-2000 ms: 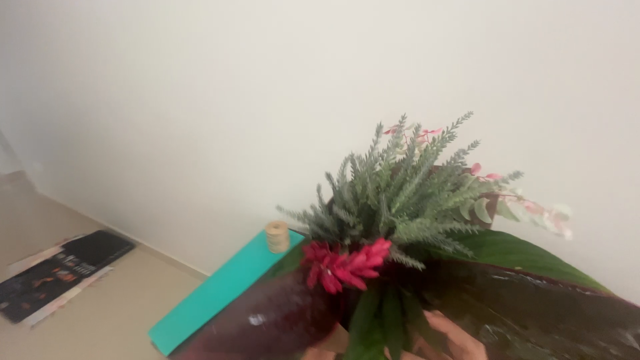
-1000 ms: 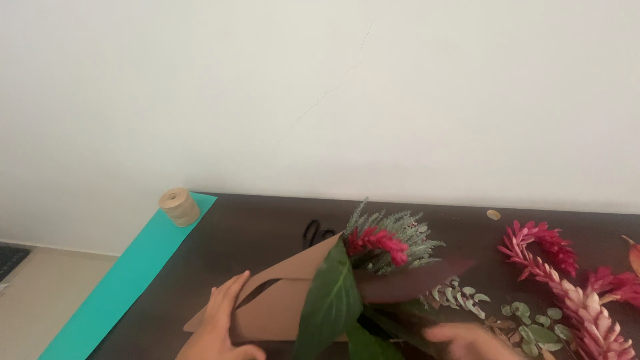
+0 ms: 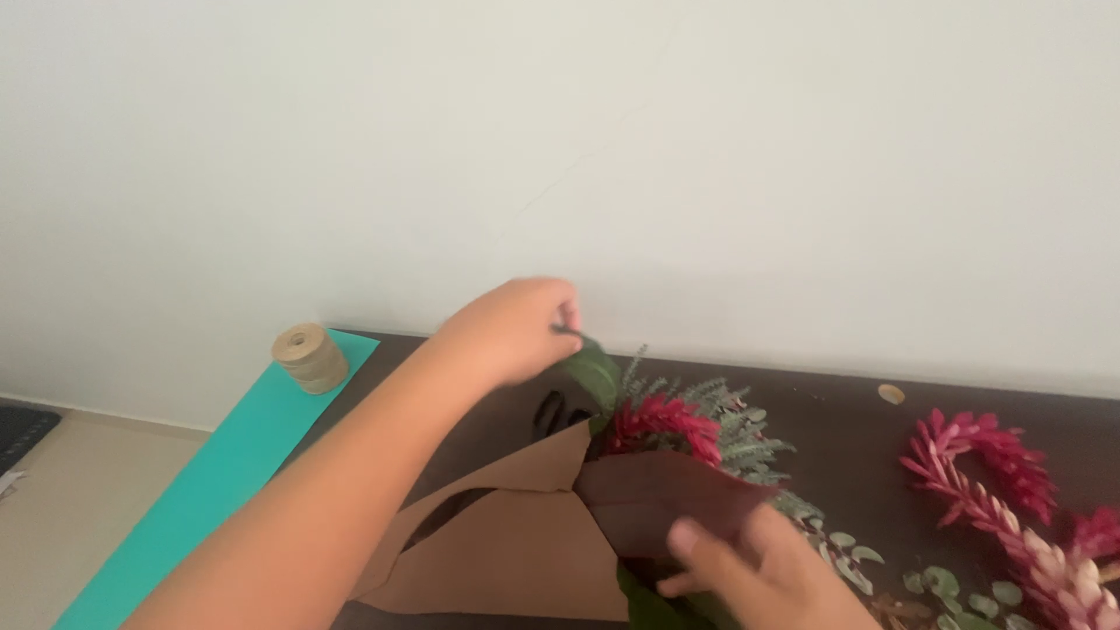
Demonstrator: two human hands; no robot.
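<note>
A bouquet lies on the dark table, wrapped in brown paper (image 3: 525, 551). It holds a red ginger flower (image 3: 665, 424), grey-green foliage sprigs (image 3: 744, 437), a broad dark maroon leaf (image 3: 665, 499) and green leaves. My left hand (image 3: 529, 328) pinches the tip of a green leaf (image 3: 595, 376) above the top edge of the paper. Over the bouquet's right side is my right hand (image 3: 744, 560), blurred, fingers spread beside the maroon leaf; whether it touches that leaf I cannot tell. Black scissors handles (image 3: 551, 414) show behind the paper, with the rest hidden.
A twine spool (image 3: 311, 359) stands on a turquoise sheet (image 3: 210, 472) at the table's left end. More pink and red ginger flowers (image 3: 980, 490) and eucalyptus sprigs (image 3: 962, 595) lie at the right. The pale wall (image 3: 700, 175) rises directly behind the table (image 3: 831, 420).
The bouquet, upright in front of the wall two seconds ago, now lies on the table. My left hand has left the paper and moved up and right to a green leaf tip.
</note>
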